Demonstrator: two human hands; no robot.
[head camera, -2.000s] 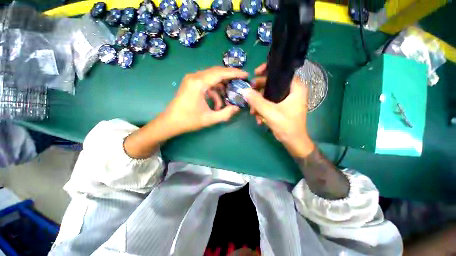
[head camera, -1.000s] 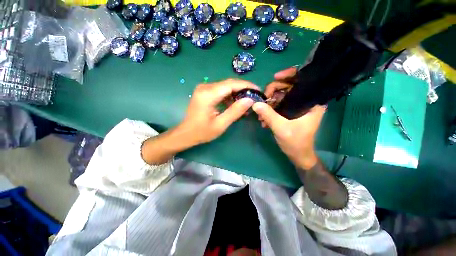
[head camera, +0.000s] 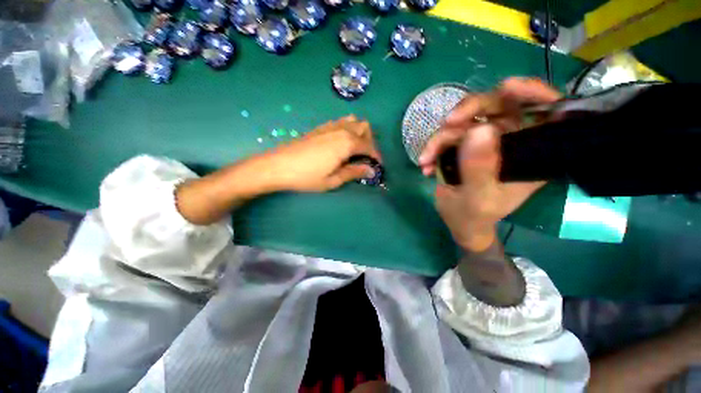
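Observation:
My left hand (head camera: 327, 157) is closed around a round board-and-housing unit (head camera: 371, 172) low over the green mat; fingers hide much of the unit. My right hand (head camera: 480, 165) grips the black electric screwdriver (head camera: 592, 150), which lies nearly level and points left, its body reaching to the right. The right fingers are blurred beside the round silver screw tray (head camera: 432, 115) and partly cover it. Whether they also hold a screw cannot be told.
Several blue round units (head camera: 350, 79) lie on the mat at the back and back left. Clear plastic bags (head camera: 84, 50) lie at the left. The teal box (head camera: 593, 215) is at the right, partly hidden by the screwdriver. Small coloured dots (head camera: 278, 133) lie left of centre.
My right hand has moved right, away from the unit, to the screw tray, and the screwdriver has swung from upright to nearly level. My left hand keeps the unit, now lower. The view has shifted.

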